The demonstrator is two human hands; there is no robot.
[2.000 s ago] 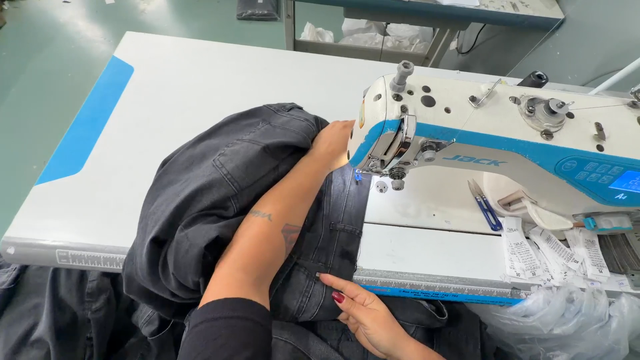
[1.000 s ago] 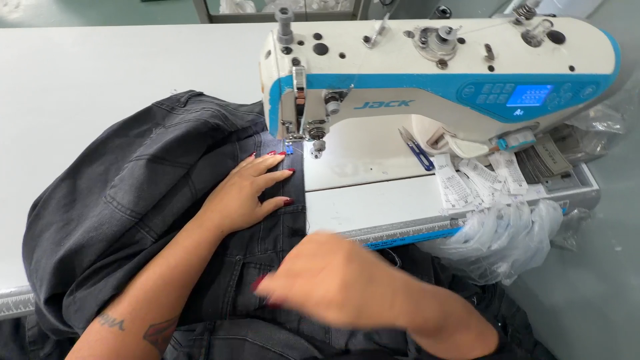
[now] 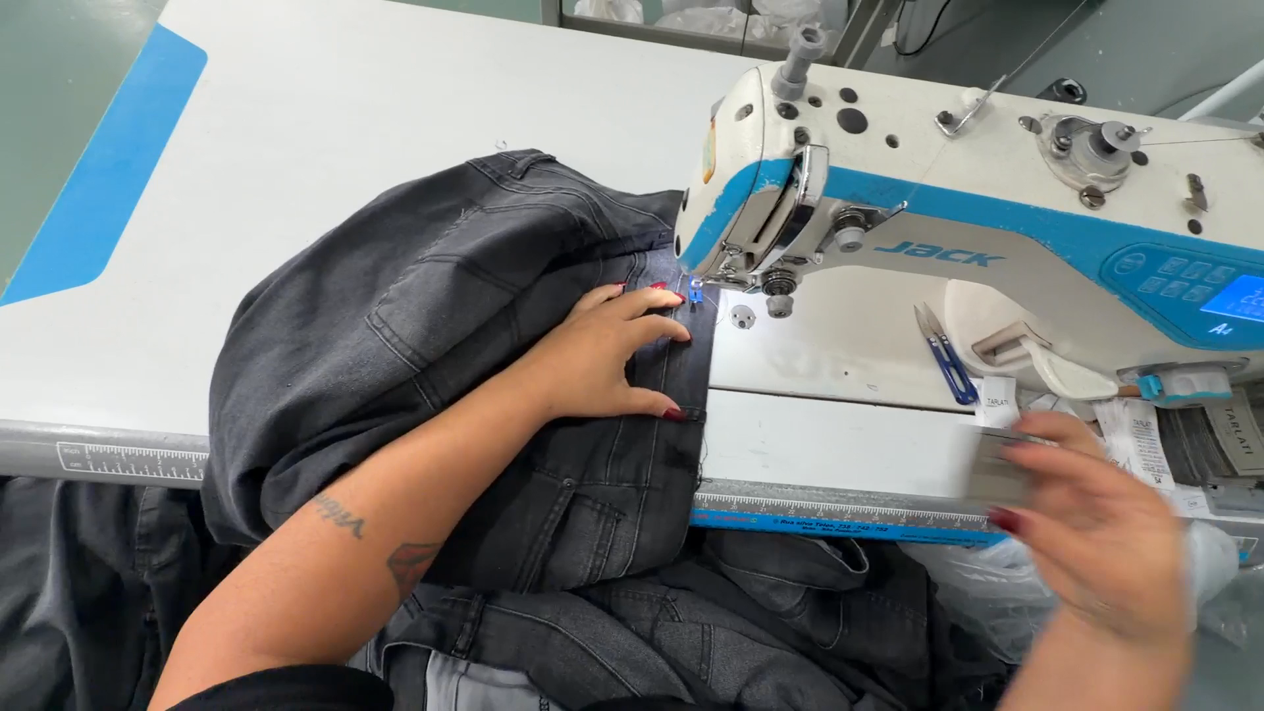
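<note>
Dark grey denim jeans (image 3: 474, 296) lie bunched on the sewing table, their waistband edge under the blue presser foot (image 3: 696, 290) of a Jack sewing machine (image 3: 948, 212). My left hand (image 3: 602, 360) rests on the waistband with spread fingers, pressing the cloth flat just in front of the foot. On the right, my right hand (image 3: 1096, 513) is raised over the table's front edge, blurred, and pinches a small greyish-beige label (image 3: 992, 469) between thumb and fingers. Blue-handled thread snips (image 3: 946, 354) lie beyond it, beside the white care labels (image 3: 1136, 439).
A stack of dark woven labels (image 3: 1210, 439) sits at the table's right end. More dark jeans (image 3: 741, 632) hang or lie below the front edge, beside clear plastic bags (image 3: 987, 592). A printed ruler strip (image 3: 839, 509) runs along that edge.
My right hand has moved from over the jeans to the right and now holds a label. My left hand stays on the waistband near the foot. The view has shifted.
</note>
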